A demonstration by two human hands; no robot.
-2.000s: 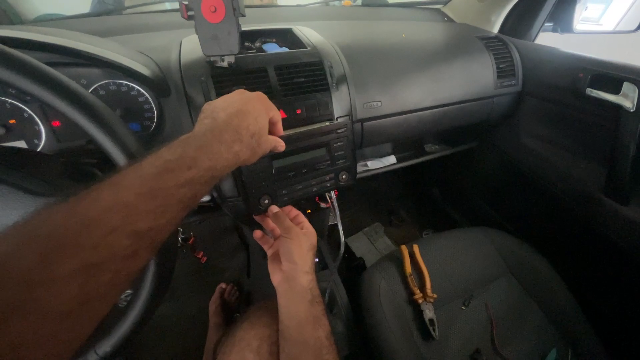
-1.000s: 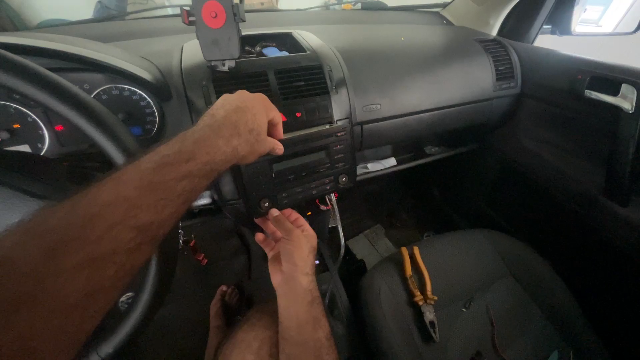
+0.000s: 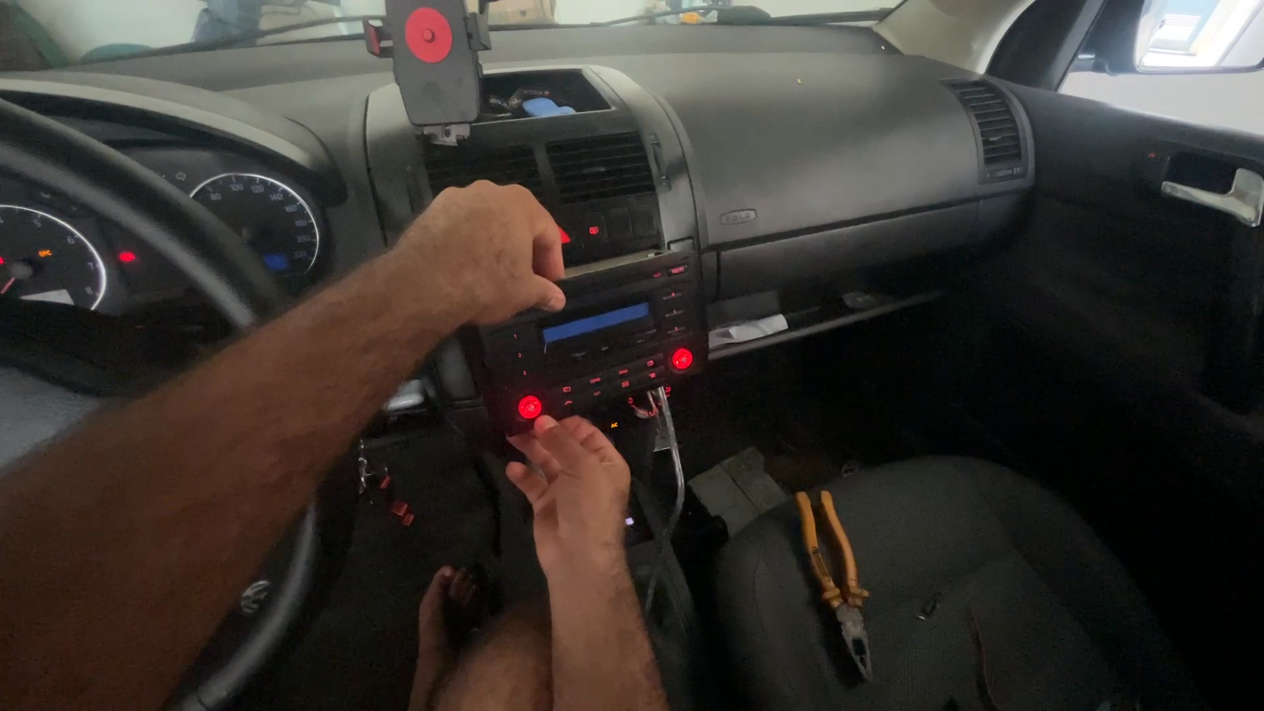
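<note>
A black car radio (image 3: 597, 326) sits tilted at the centre console, its face standing proud of the dash. Its display glows blue, and its knobs and buttons are lit red. My left hand (image 3: 494, 252) grips the radio's top edge from above with curled fingers; the fingertips behind that edge are hidden. Below, my right hand (image 3: 578, 484) pinches the lower left edge, thumb just under the left knob (image 3: 530, 407). The radio's back is out of sight. Under its lower right side, red wires (image 3: 647, 407) and a pale cable (image 3: 676, 464) show.
Yellow-handled pliers (image 3: 834, 583) lie on the passenger seat (image 3: 948, 533) near small loose bits. The steering wheel (image 3: 296, 583) stands at the left, with keys (image 3: 395, 504) hanging nearby. A phone holder (image 3: 434, 64) rises above the vents. White paper (image 3: 750, 330) rests on the shelf.
The radio's display and buttons, dark in both earlier frames, are now lit blue and red. Both hands keep nearly the same hold on its edges.
</note>
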